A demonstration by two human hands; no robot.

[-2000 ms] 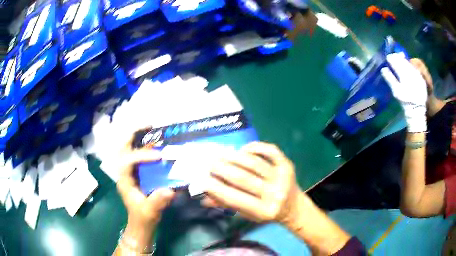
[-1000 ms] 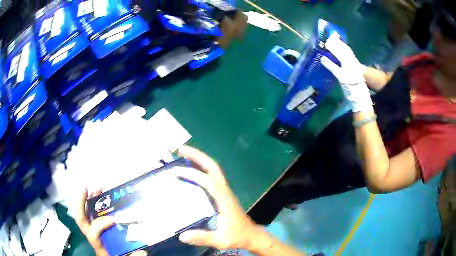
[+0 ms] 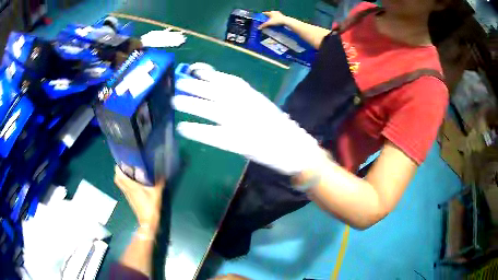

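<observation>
A blue and black retail box (image 3: 139,117) stands tilted in front of me, its narrow blue end with a white label facing up. My left hand (image 3: 141,191) grips it at its lower end. A strip of skin at the bottom edge (image 3: 229,277) may be part of my right hand; its fingers are out of the picture. A coworker's white-gloved hand (image 3: 245,120) reaches in beside the box's upper right side with fingers spread; whether it touches the box I cannot tell.
Blue boxes (image 3: 16,131) are stacked at the left. White papers (image 3: 60,229) lie fanned at the lower left of the green bench (image 3: 202,180). A coworker in red (image 3: 409,104) stands at the right, other hand on a blue box (image 3: 273,41). A white glove (image 3: 162,38) lies behind.
The view has swung right. The box has moved from both my hands to upright in my left hand. The coworker's gloved hand has left their box and come close to mine.
</observation>
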